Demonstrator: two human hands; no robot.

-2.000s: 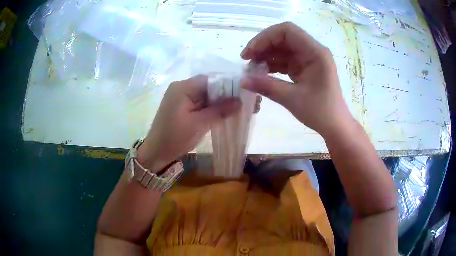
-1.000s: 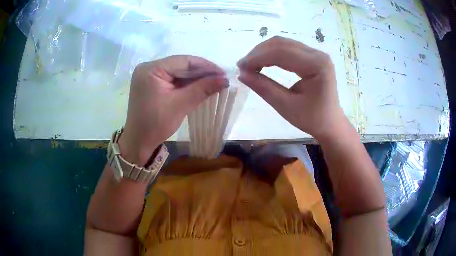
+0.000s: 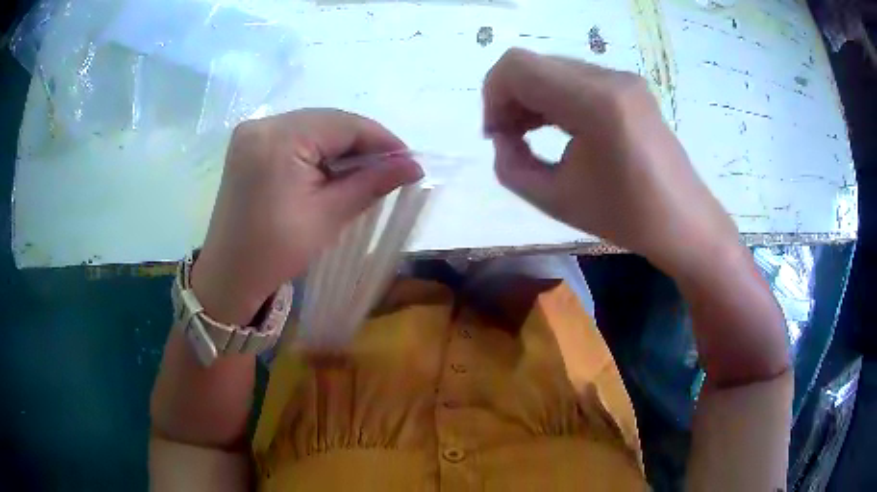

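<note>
My left hand (image 3: 308,192) pinches the top edge of a filled clear bag (image 3: 361,264) between thumb and fingers. Several pale sticks show through the bag, which hangs down past the table's front edge, tilted with its lower end to the left and blurred. My right hand (image 3: 567,144) is to the right of the bag's top, apart from my left hand. Its thumb and index fingertips are close together. The view is too blurred to tell whether they still touch the bag's clear edge.
A stained off-white table (image 3: 769,183) lies in front. Large crinkled clear plastic (image 3: 173,67) lies at its far left. A bit of white sticks shows at the top edge. Below the table at right is a bin with shiny clear packs (image 3: 789,288).
The hands met at the bag's top before and are now apart. My left hand and the bag have moved left, and the bag's lower end has swung left and down. My right hand has moved right.
</note>
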